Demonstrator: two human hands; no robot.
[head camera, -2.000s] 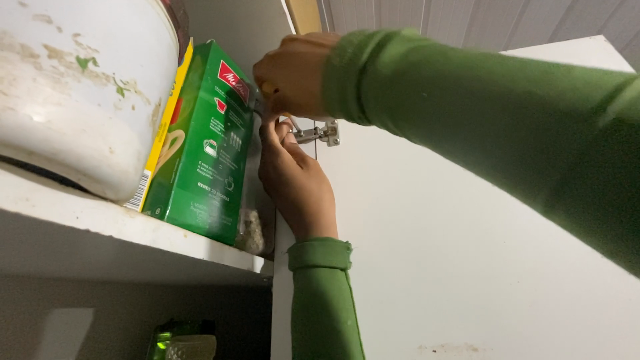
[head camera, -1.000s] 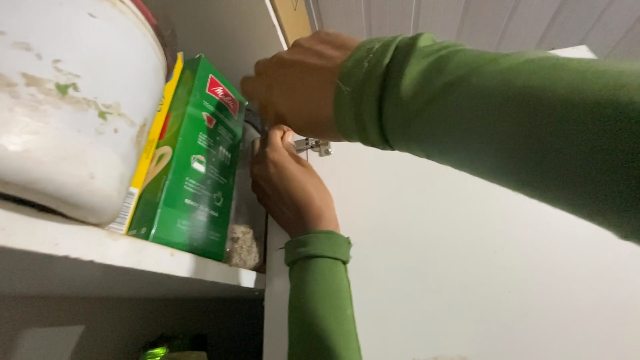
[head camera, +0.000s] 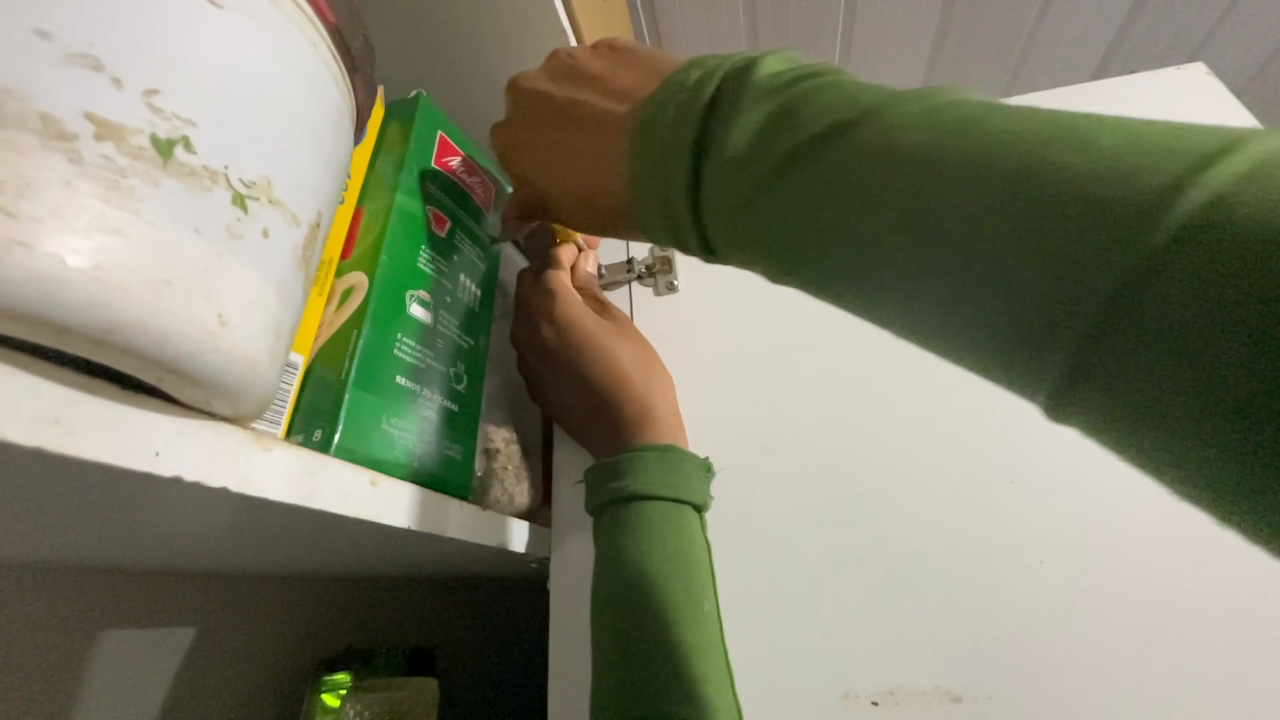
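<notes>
A metal concealed hinge (head camera: 652, 271) joins the white cabinet door (head camera: 900, 480) to the cabinet side. My left hand (head camera: 600, 350) is raised from below, its thumb and fingertips bunched against the inner end of the hinge; what they pinch is hidden. Above it, my right hand (head camera: 580, 140) reaches in from the right with curled fingers around something mostly hidden. A small yellow part of a tool (head camera: 566, 236) shows between the two hands. Beside the fingers stands a green Melitta box (head camera: 400, 330), tilted on the shelf.
A stained white container (head camera: 160, 200) and a yellow package (head camera: 335, 250) stand left of the green box on the white shelf (head camera: 250, 460). A clear bag with pale contents (head camera: 507, 470) sits behind the box. A green shiny object (head camera: 340, 690) is below.
Both hands stay at the hinge. The yellow part shows between the hands now but not one second ago. The view has shifted slightly.
</notes>
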